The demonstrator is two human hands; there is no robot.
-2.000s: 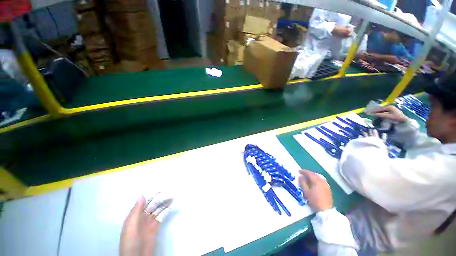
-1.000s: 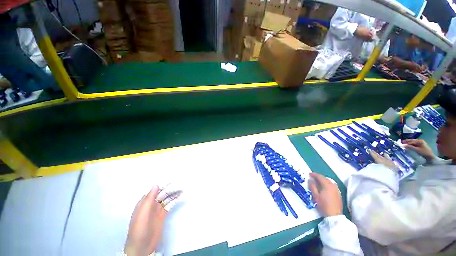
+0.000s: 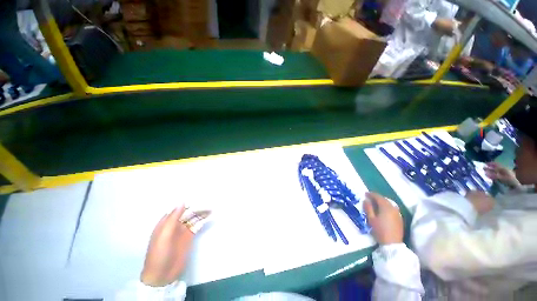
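Observation:
A fan-like pile of open dark blue wristwatches (image 3: 331,191) with small white patches lies overlapping on a white sheet (image 3: 259,229) in front of me, right of centre. My right hand (image 3: 385,220) is at the pile's right edge with its fingers curled; its fingertips are close to the strap ends, and whether they grip one is unclear. My left hand (image 3: 167,246) is over the white sheets, well left of the pile, with its fingers apart and no object visible in it. Its fingertips look whitish and blurred.
A dark green conveyor (image 3: 194,126) with yellow edging runs beyond the sheets. A neighbour in a white smock (image 3: 471,235) sits close at right, working over blue watches (image 3: 433,167) on another sheet. A large carton (image 3: 348,52) stands across the line.
The view has tilted down and shifted, so the scene sits higher in the picture. The pile looks unchanged and both hands stay in about the same places beside it and over the sheet.

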